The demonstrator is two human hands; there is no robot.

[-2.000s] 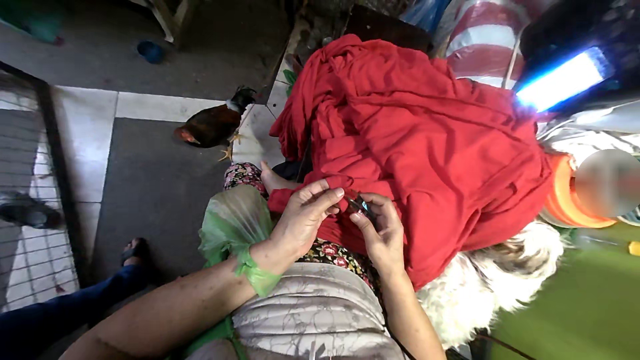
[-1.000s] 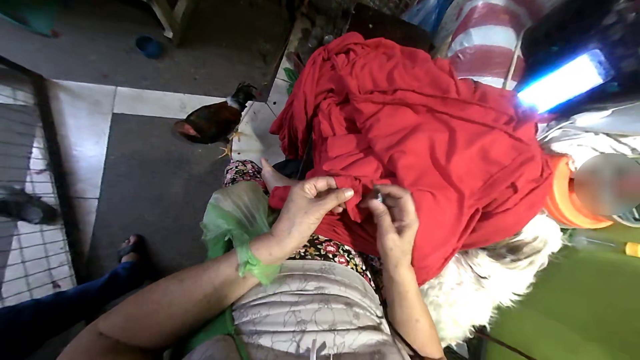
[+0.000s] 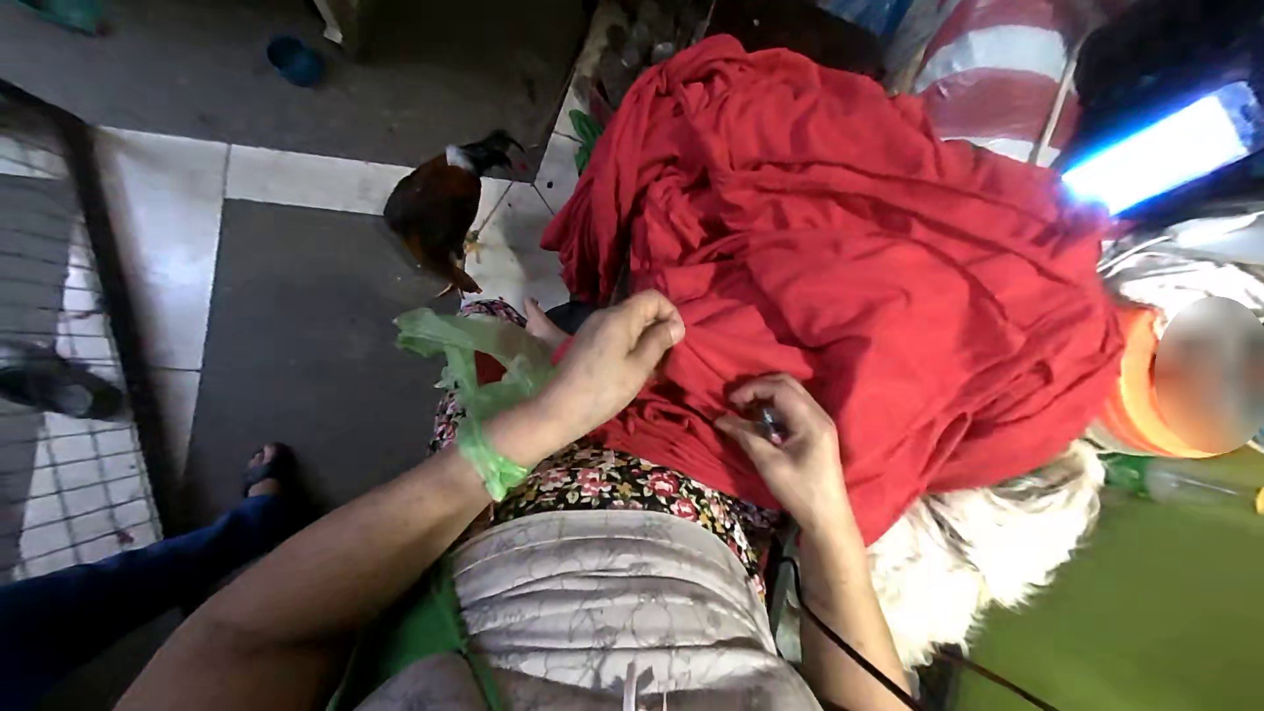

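Observation:
Red fabric (image 3: 889, 267) lies in a large heap over my lap and reaches toward the right. My left hand (image 3: 617, 351) is at the near left part of the heap, its thumb and fingertips pinched together; whether cloth is between them cannot be told. A green plastic bag (image 3: 484, 395) hangs around my left wrist. Over the cloth to the right, my right hand (image 3: 790, 439) curls around a small dark, shiny tool (image 3: 770, 425), mostly hidden by the fingers.
A rooster (image 3: 434, 212) stands on the floor at upper left. A wire mesh frame (image 3: 109, 296) is at the far left, near another person's sandalled foot (image 3: 267, 469). White fur (image 3: 978, 553), an orange container (image 3: 1141, 395) and a bright light (image 3: 1155, 148) are at right.
My hands have moved apart from where they met at the cloth two seconds ago. My right hand is now lower and clear of my left. The rooster has turned its head outward.

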